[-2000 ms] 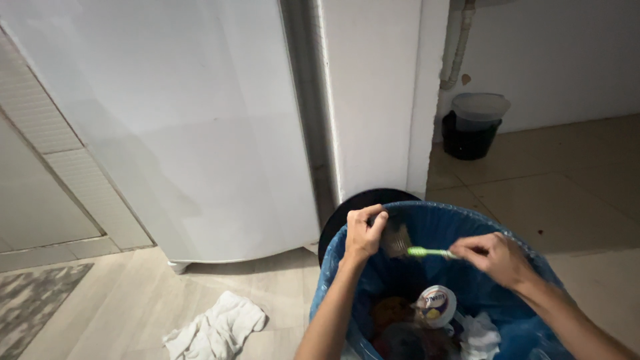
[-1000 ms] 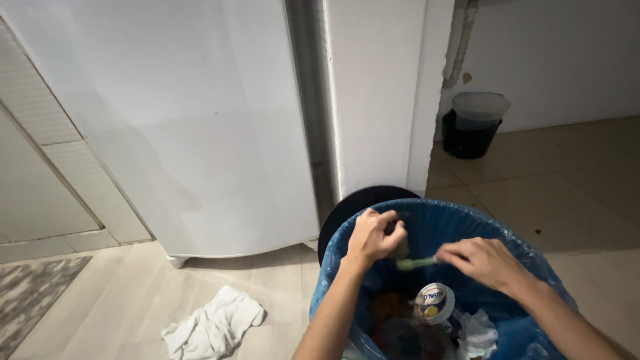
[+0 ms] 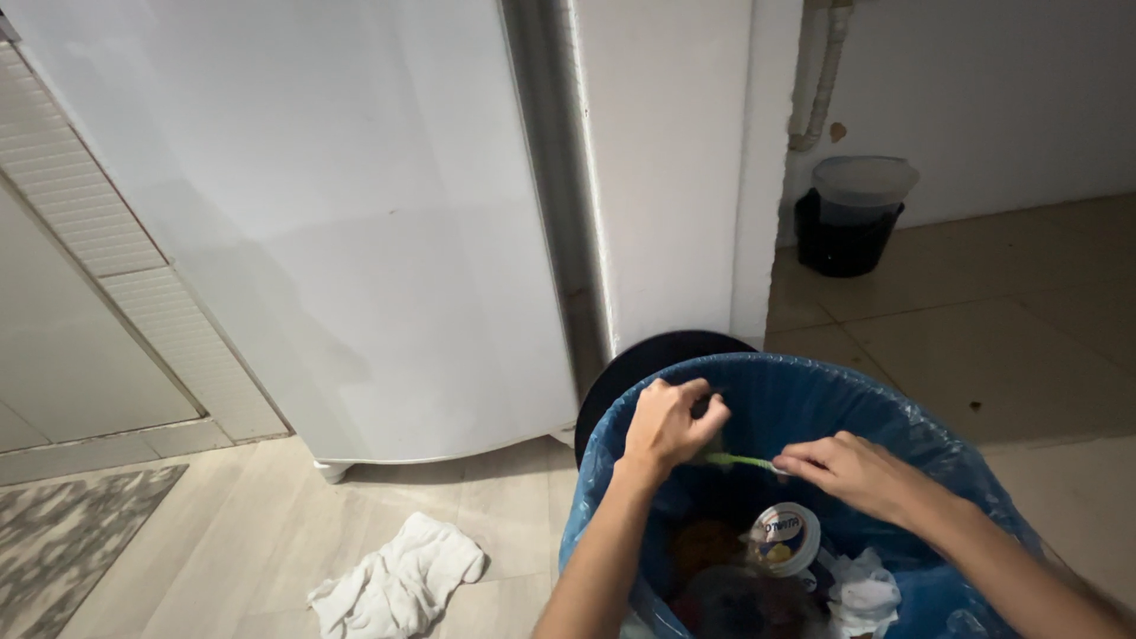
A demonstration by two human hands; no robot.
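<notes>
Both hands are over a bin lined with a blue plastic bag (image 3: 887,399). My right hand (image 3: 852,475) grips the end of a thin light-green handled tool (image 3: 741,461), probably a brush, whose far end lies near my left hand. My left hand (image 3: 674,422) is curled at the bin's left side, its fingers bent around something dark that is hard to make out. Inside the bin lie a round tub with a printed lid (image 3: 784,538), crumpled white paper or plastic (image 3: 863,593) and dark refuse.
Behind the bin is a black round lid (image 3: 621,382) by a white wall corner (image 3: 666,177). A white refrigerator (image 3: 355,222) stands left. On the floor lie a white cloth (image 3: 404,577) and a patterned mat (image 3: 80,541). A black bucket (image 3: 845,235) stands back right.
The mesh-like piece seen at my left hand two seconds ago is no longer visible there. My left hand has turned, its fingers more curled. My right hand still holds the green handle.
</notes>
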